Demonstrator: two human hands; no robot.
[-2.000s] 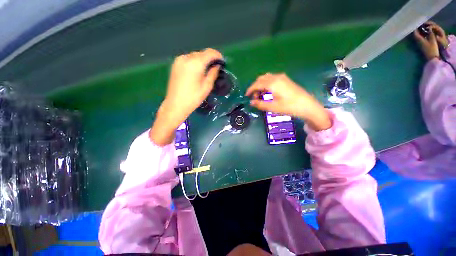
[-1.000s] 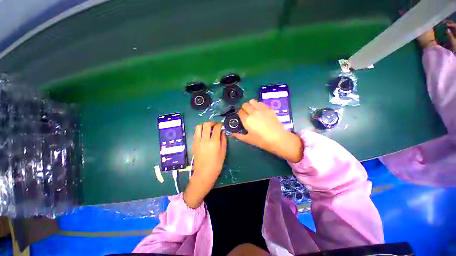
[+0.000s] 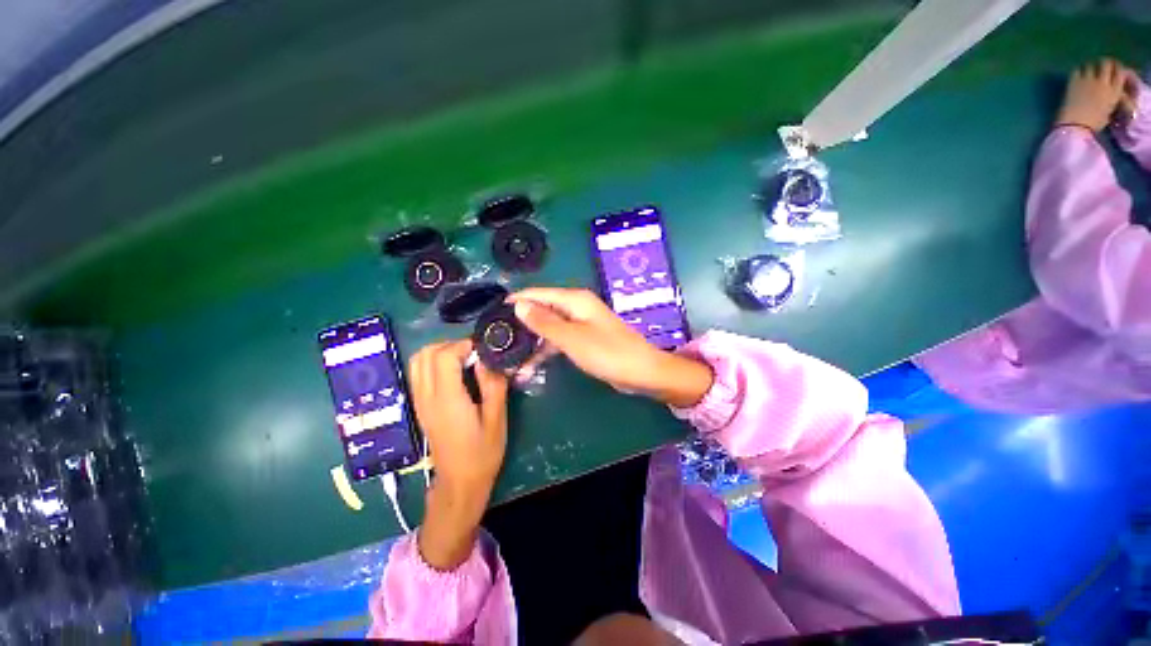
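A round black earbud case (image 3: 501, 336) with its lid open lies between my hands, a small ring lit in its centre. My right hand (image 3: 583, 338) grips its right side. My left hand (image 3: 457, 406) is at its lower left, fingertips close to the case; whether they hold the case or a cable plug is hidden. Two more open cases, a left one (image 3: 432, 273) and a right one (image 3: 519, 245), stand behind it. The left phone (image 3: 369, 401) and the right phone (image 3: 637, 275) show purple-and-white screens. A white cable (image 3: 395, 500) leaves the left phone's lower end.
Two bagged cases, a rear one (image 3: 799, 192) and a front one (image 3: 765, 281), lie right of the phones below the slanting post (image 3: 903, 76). Clear blister trays (image 3: 63, 492) stack at far left. A yellow strip (image 3: 346, 487) lies by the left phone. Another person's hands (image 3: 1096, 96) are at far right.
Since one second ago the view has shifted, moving the bench items left in the picture. Both hands remain around the front case. Earlier, they were apart, above the bench.
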